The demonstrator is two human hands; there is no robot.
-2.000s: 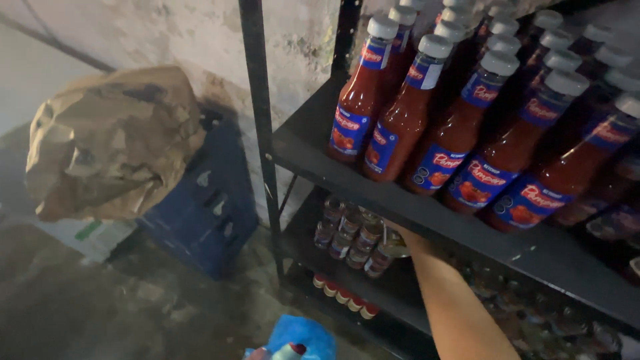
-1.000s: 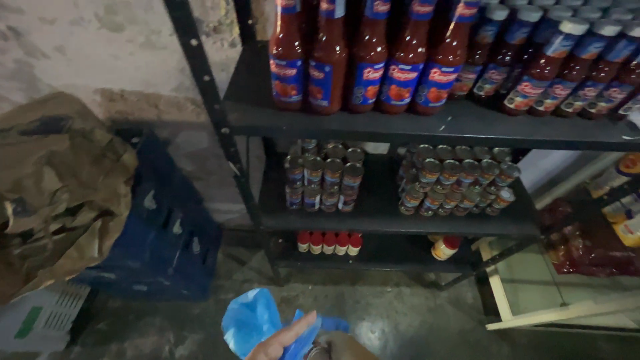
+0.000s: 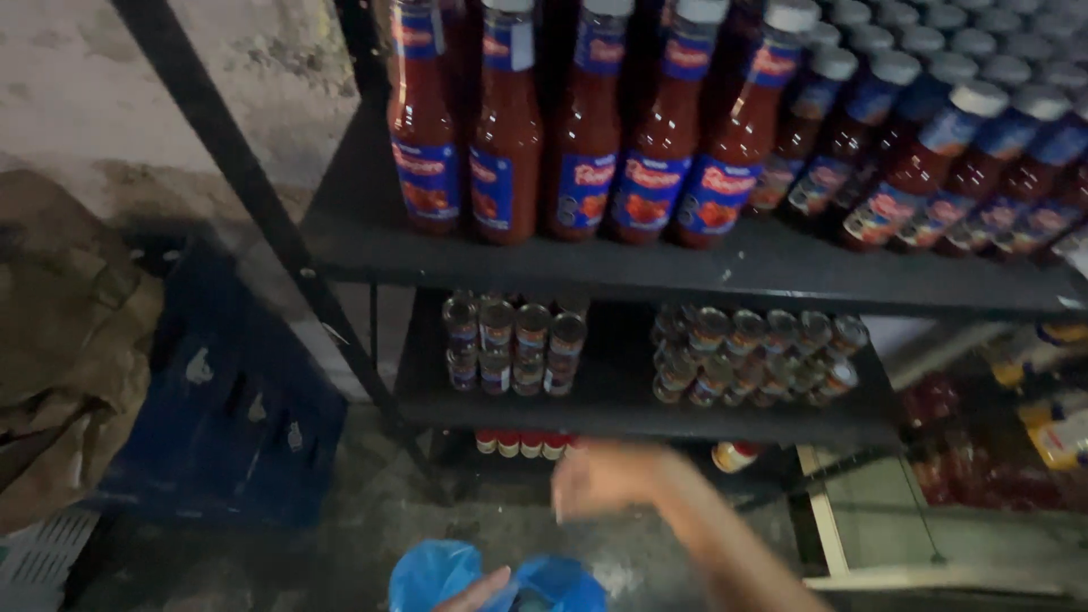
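My left hand [image 3: 476,592] is at the bottom of the view, against an opened blue plastic bag [image 3: 433,571]; a dark, round thing shows inside the bag. Above and to the right of the bag, my right hand [image 3: 599,480] is blurred by motion, in front of the bottom shelf with its red-capped small bottles [image 3: 520,444]. Whether it holds anything is not clear. Stacked small cans or jars stand in a left group [image 3: 514,344] and a right group [image 3: 756,353] on the middle shelf. Sauce bottles [image 3: 586,170] with blue labels fill the upper shelf.
The black metal shelf's edge [image 3: 544,270] crosses the view, with its post [image 3: 255,195] slanting on the left. Blue crates [image 3: 246,408] and crumpled brown paper [image 3: 68,340] stand at the left. A pale-framed case [image 3: 935,518] and red packs [image 3: 969,450] are at the right.
A second ago my right hand was at the blue bag beside my left; now it is raised toward the lower shelves. Two seconds ago an arm reached to the middle shelf's cans.
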